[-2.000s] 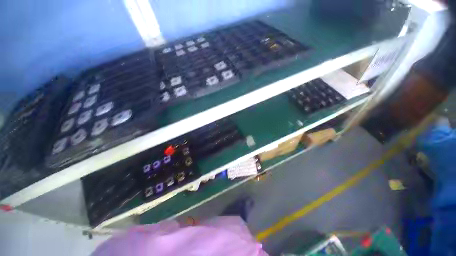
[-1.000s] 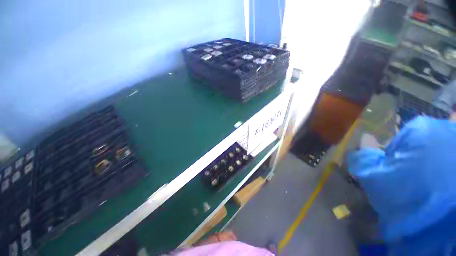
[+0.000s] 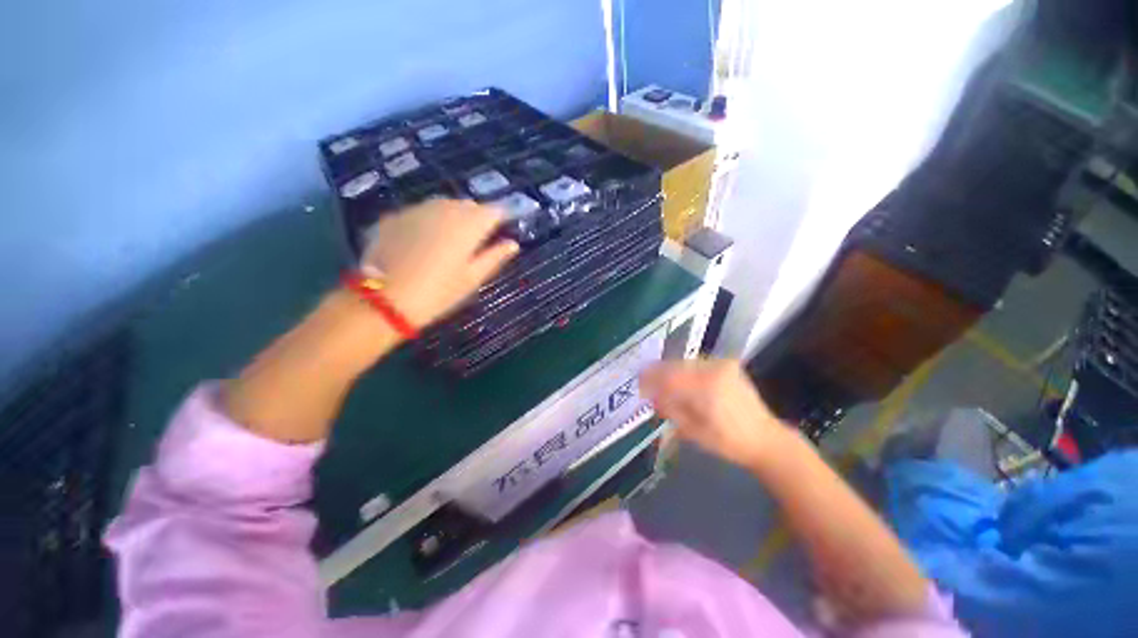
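A thick stack of black compartment trays point(image 3: 549, 280) stands on the green shelf top. Silvery-white square modules point(image 3: 489, 183) sit in some pockets of its top tray. My left hand point(image 3: 431, 256), with a red cord at the wrist, is over the near left edge of the top tray; its fingers are blurred and I cannot tell whether they grip anything. My right hand point(image 3: 714, 405) is in the air in front of the shelf's front edge, right of the stack, fingers curled and blurred; no object shows in it.
An open cardboard box point(image 3: 685, 187) stands behind the stack. A white label sheet point(image 3: 562, 436) hangs on the shelf front. Another black tray point(image 3: 63, 461) lies at far left. An orange-brown box point(image 3: 880, 327) is right. A person in a blue smock point(image 3: 1061, 536) is at lower right.
Both my hands have come into view, the left onto the stack. The view has moved nearer the stack, and the cardboard box behind it now shows.
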